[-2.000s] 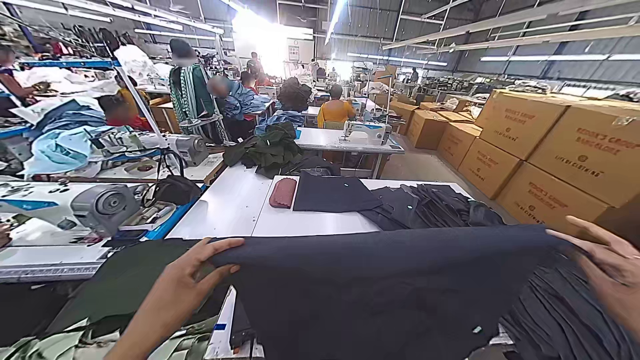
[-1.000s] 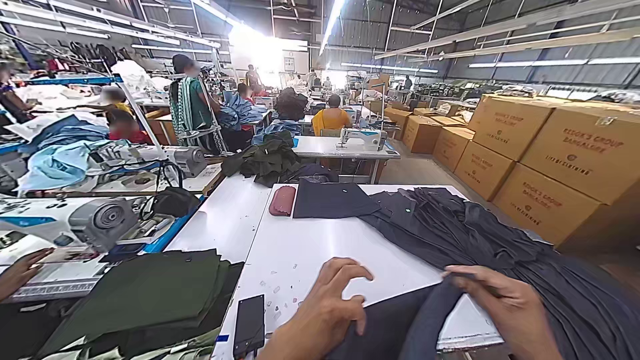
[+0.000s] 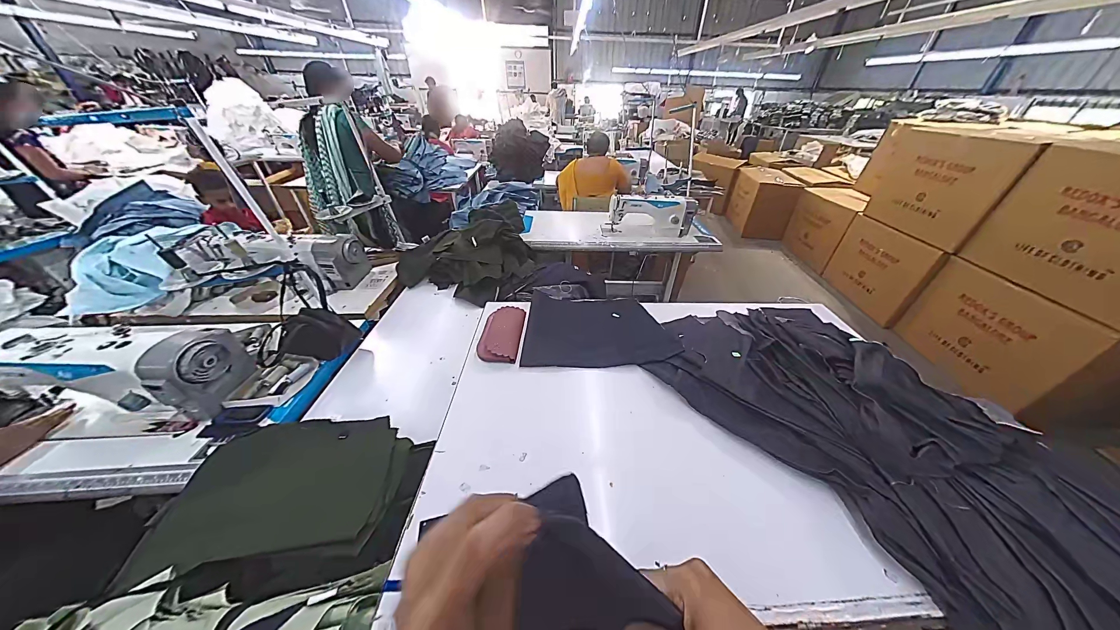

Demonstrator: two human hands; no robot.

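A dark navy fabric piece [image 3: 577, 569] is bunched between my two hands over the near edge of the white table [image 3: 604, 437]. My left hand [image 3: 468, 560] is closed on its left side, blurred by motion. My right hand [image 3: 696, 595] is at its lower right, fingers mostly hidden by the cloth and the frame edge; its grip is unclear. At the table's far side lie a folded dark fabric stack [image 3: 595, 332] and a reddish-brown scalloped case [image 3: 501, 334]. A long heap of dark fabric [image 3: 831, 429] trails down the right side.
Folded dark green fabric [image 3: 280, 490] is stacked at the left, beside a sewing machine [image 3: 175, 367]. A green fabric heap [image 3: 477, 254] lies beyond the table. Cardboard boxes [image 3: 954, 184] are piled at right. A person in yellow [image 3: 595, 175] sits ahead; another in green [image 3: 341, 157] stands.
Two seconds ago both hands held the dark fabric stretched wide; now it is bunched between them. Since one second ago, both hands have come lower in the view, the right one also leftward.
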